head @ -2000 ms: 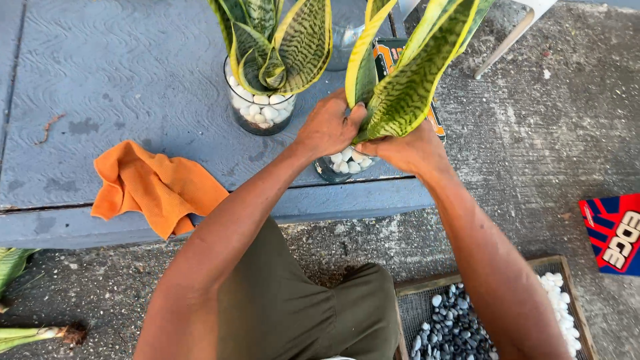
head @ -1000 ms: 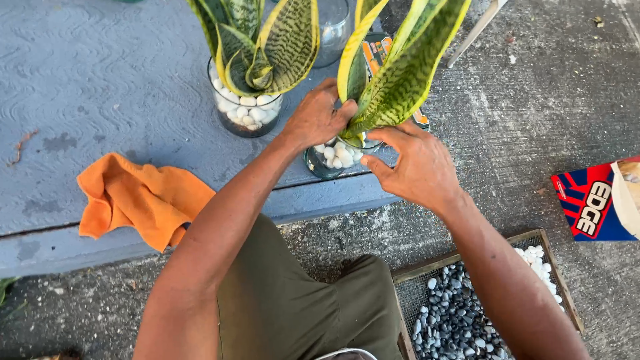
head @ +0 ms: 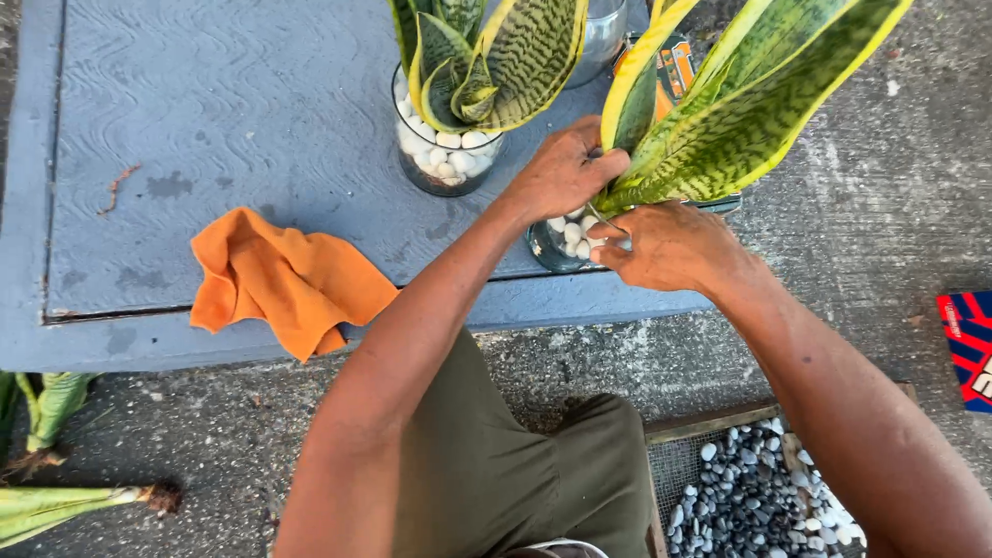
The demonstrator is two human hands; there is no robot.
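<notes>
A snake plant (head: 705, 147) with yellow-edged leaves leans to the right over a glass vase (head: 549, 252) holding white pebbles (head: 572, 232). My left hand (head: 570, 170) grips the base of its leaves, thumb on the near side. At the vase's rim, my right hand (head: 674, 244) has thumb and forefinger near the pebbles; whether anything is between them is hard to tell. To the left stands another snake plant (head: 535, 62) in a glass vase (head: 449, 186) of white pebbles.
An orange cloth (head: 287, 279) lies over the near edge of the blue table (head: 232, 139). Beyond is an empty glass vessel (head: 601, 39). On the ground are uprooted plants (head: 77, 500), a mesh-bottomed tray (head: 713, 422) of dark and white pebbles, and a red and blue box (head: 969, 349).
My right hand, held a little apart from the stem a second ago, is now closer in beneath the leaves at the rim. My left hand stays at the plant's base.
</notes>
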